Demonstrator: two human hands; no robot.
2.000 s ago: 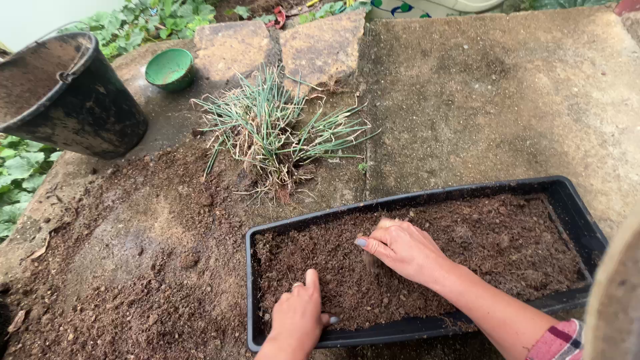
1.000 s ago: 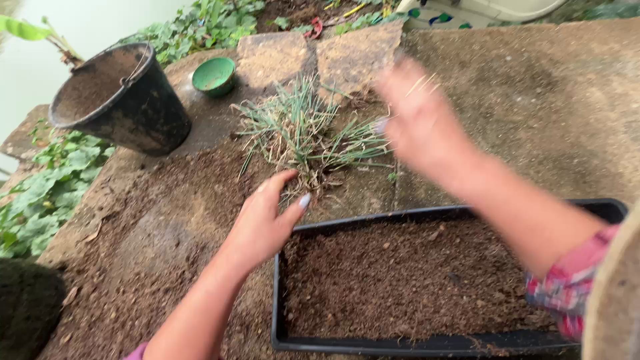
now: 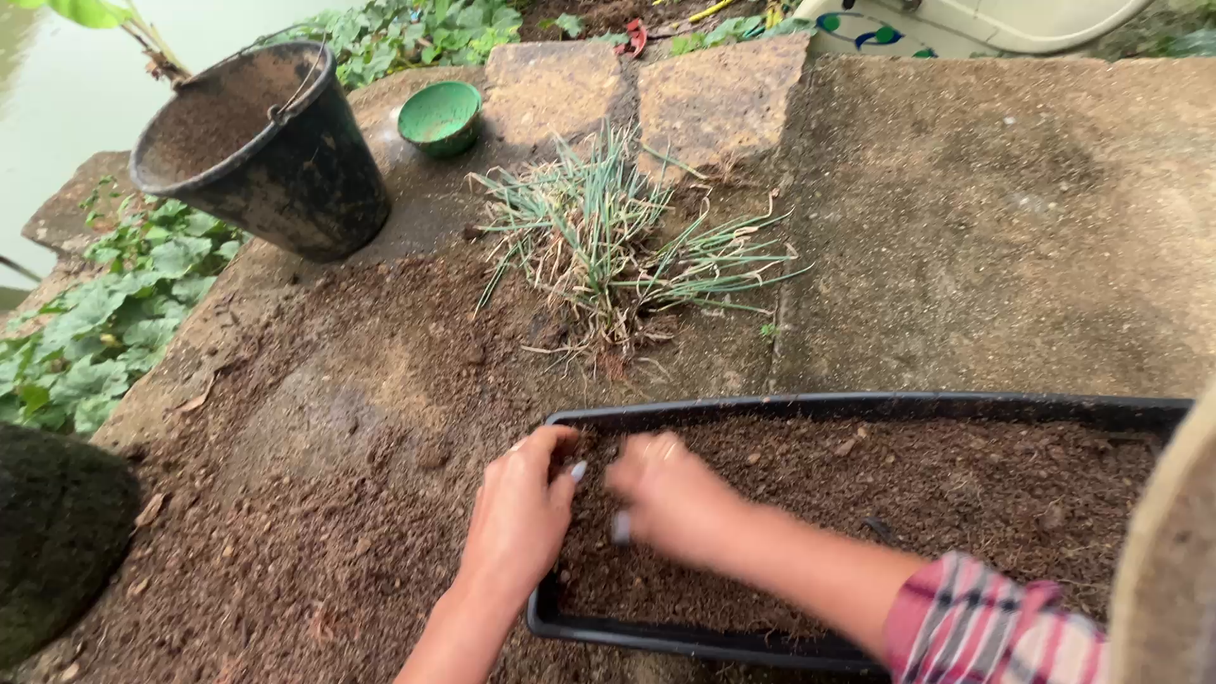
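Observation:
A long black plastic planter trough (image 3: pixel 855 407) holds dark brown soil (image 3: pixel 959 475). My left hand (image 3: pixel 527 499) is at the trough's left end, its fingers curled over the rim; whether it grips anything is unclear. Just right of it, above the soil, my right hand (image 3: pixel 665 489) is blurred, its fingers bent downward, and what lies between them is hidden. Beyond the trough, a clump of green onion-like plants (image 3: pixel 608 237) with dry leaves and bare roots lies on the concrete.
A black bucket (image 3: pixel 323 180) with a wire handle stands at the back left beside a small green bowl (image 3: pixel 441 119). Loose soil (image 3: pixel 332 541) covers the concrete on the left. A dark rounded object (image 3: pixel 57 541) sits at the left edge. Leafy plants (image 3: pixel 152 294) border the slab.
Both hands have moved from the onion-like clump back to the left end of the trough. The right hand was blurred above the clump's right side one second ago.

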